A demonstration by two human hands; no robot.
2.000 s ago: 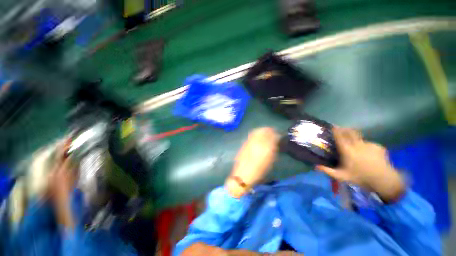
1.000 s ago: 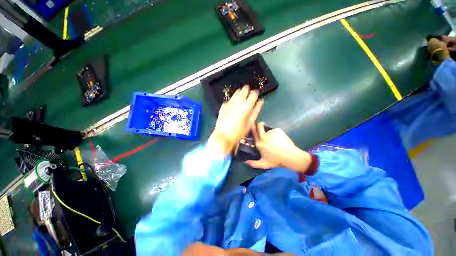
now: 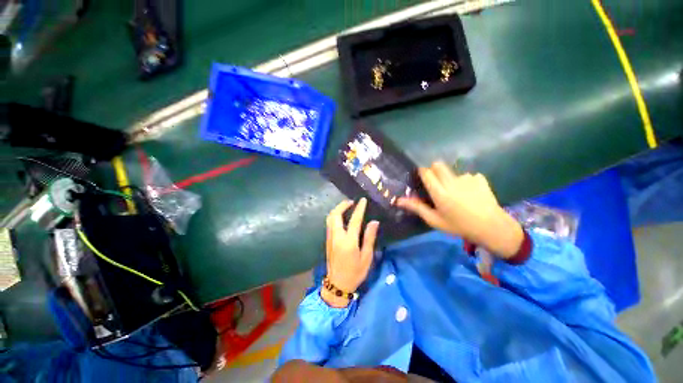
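The black fixture (image 3: 338,173) lies tilted on the green bench in front of me. It holds a dark phone mid-frame (image 3: 365,163) with silvery, gold and blue patches. My right hand (image 3: 468,212) grips the fixture's right end, with a fingertip on the unit's lower right part. My left hand (image 3: 347,245) is at the fixture's lower left edge, fingers apart, with nothing visible in it. The black parts tray (image 3: 408,99) with two small gold piles stands behind the fixture. The blue bin (image 3: 323,137) at its left holds heaped small white parts.
A clear bag (image 3: 172,198) lies left of the bin. Black equipment (image 3: 131,273) and a white and green reel (image 3: 61,196) stand at the left. Another fixture (image 3: 156,45) is beyond the pale rail (image 3: 176,114). A shiny clear bag (image 3: 550,219) lies on the blue sheet (image 3: 608,243) at right.
My left hand has come away from the tray and unit to the fixture's lower left edge. The unit is now uncovered. The view has shifted, and fewer fixtures show beyond the rail.
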